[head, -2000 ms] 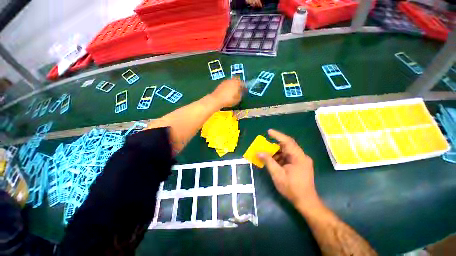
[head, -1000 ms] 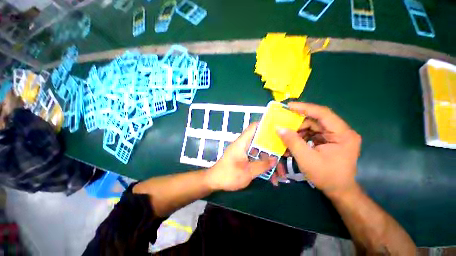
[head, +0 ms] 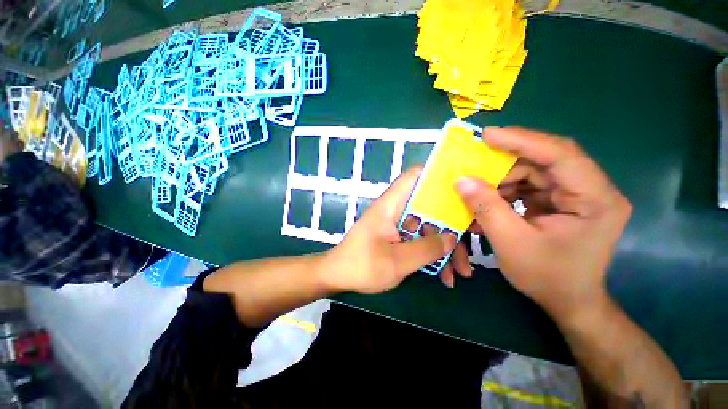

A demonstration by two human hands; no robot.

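My left hand (head: 371, 248) holds a light-blue phone housing (head: 431, 246) from below, tilted, its keypad end toward me. My right hand (head: 551, 216) holds a yellow piece (head: 459, 180) over the housing's screen opening, with the thumb on its face and the index finger at the top edge. The piece covers most of the window. A white waste grid (head: 343, 186) lies on the green bench, partly hidden by both hands. A fanned yellow pile (head: 471, 56) lies beyond the hands.
A large tangled heap of light-blue housings (head: 191, 112) lies at left. A pale rail (head: 367, 16) crosses the far side. The edge of a sheet stack (head: 722, 132) shows at far right. Another person's plaid sleeve (head: 56, 216) is at the left edge.
My left hand has come back from the far strip with a housing. The yellow piece, earlier in my right hand alone, now lies over that housing. The view has tilted down toward the bench.
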